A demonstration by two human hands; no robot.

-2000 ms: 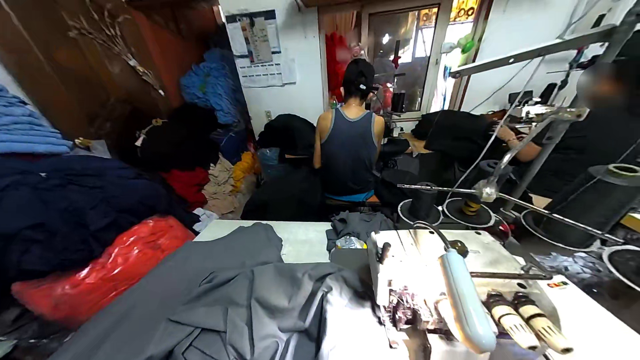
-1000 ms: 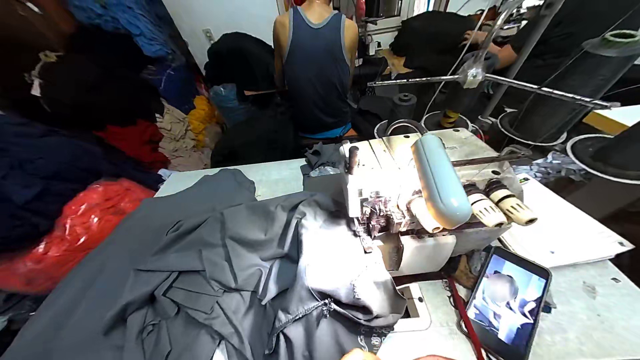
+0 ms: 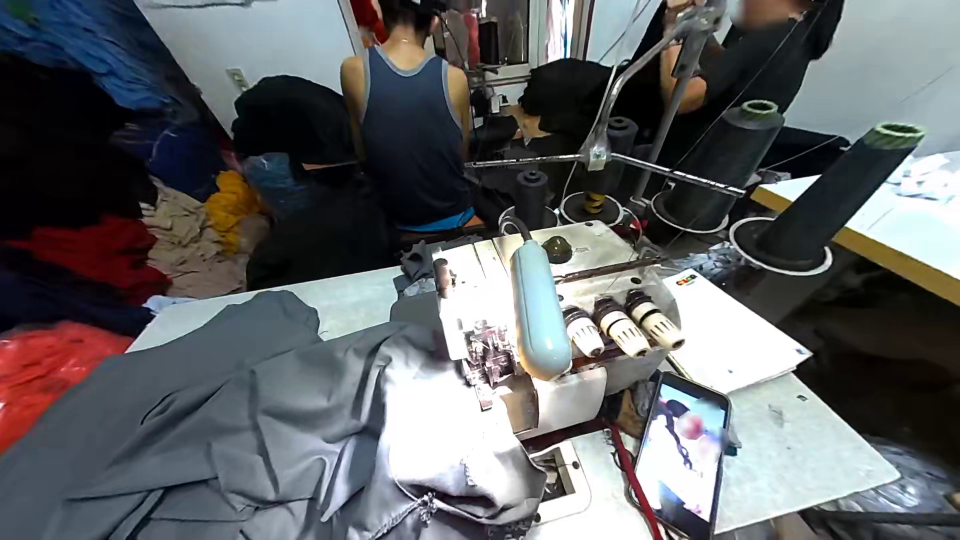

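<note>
Neither my left hand nor my right hand shows in the head view now. A grey fabric garment (image 3: 277, 435) lies heaped over the left and front of the sewing table, its right part brightly lit beside the needle area of an overlock sewing machine (image 3: 600, 277). A stitched, frayed edge shows at its lower right. The pale blue lamp (image 3: 540, 307) stands over the machine's left part. Several cream tension knobs (image 3: 621, 326) are on its front. A smartphone (image 3: 682, 457) with a lit screen leans to the right of the machine.
Black thread cones (image 3: 832, 199) stand behind and right of the machine, under a metal thread stand (image 3: 598, 154). A white pad (image 3: 727, 330) lies on the table (image 3: 817, 442). A person in a tank top (image 3: 412, 135) sits ahead, another person at upper right. Cloth piles and a red plastic bag (image 3: 56, 367) lie left.
The view has tilted down and shifted, bringing the smartphone into sight. Fingertips at the bottom edge one second ago are out of view now.
</note>
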